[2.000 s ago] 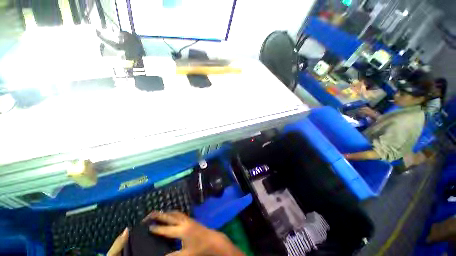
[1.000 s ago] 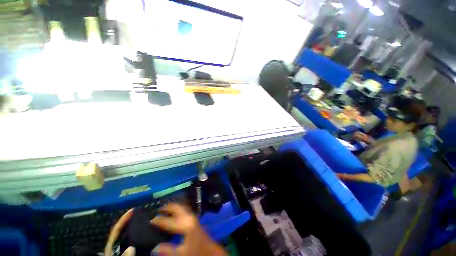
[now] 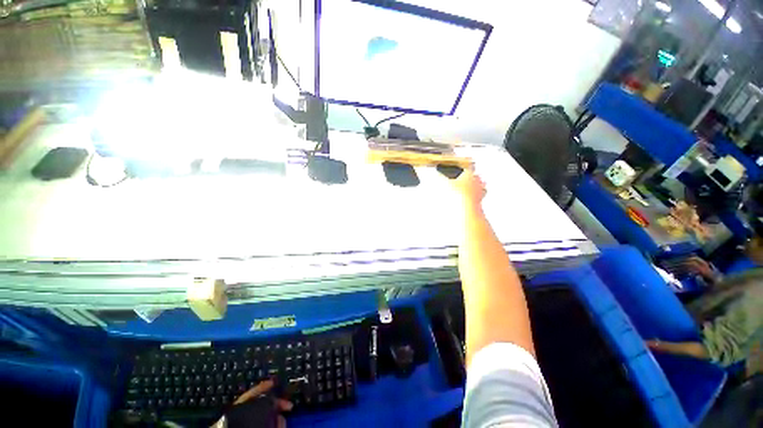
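My right hand [image 3: 471, 185] reaches far over the white work surface [image 3: 335, 221], its fingers at a small black housing [image 3: 448, 170] beside the wooden guide bar [image 3: 401, 156]. Whether the fingers grip it is unclear. My left hand [image 3: 266, 393] is low at the bottom edge, partly cut off, over the keyboard, and holds a dark housing [image 3: 253, 414]. More black housings lie spaced along the surface, one [image 3: 401, 174] left of my right hand, one [image 3: 327, 170] near the camera bracket [image 3: 314, 121] and one [image 3: 60, 163] at the far left.
A glaring light [image 3: 159, 117] is at centre-left. The monitor [image 3: 401, 58] stands behind. The keyboard [image 3: 234, 372] and mouse [image 3: 403, 356] are below the front rail, which bears a yellowish block [image 3: 207, 298]. Blue bins [image 3: 623, 334] and a fan [image 3: 540, 150] are right. Another person's arm [image 3: 682, 347] shows at far right.
My right hand has left the dark housing held low and stretched forward to the far black housing. My left hand stays low with the dark housing. The view has shifted left.
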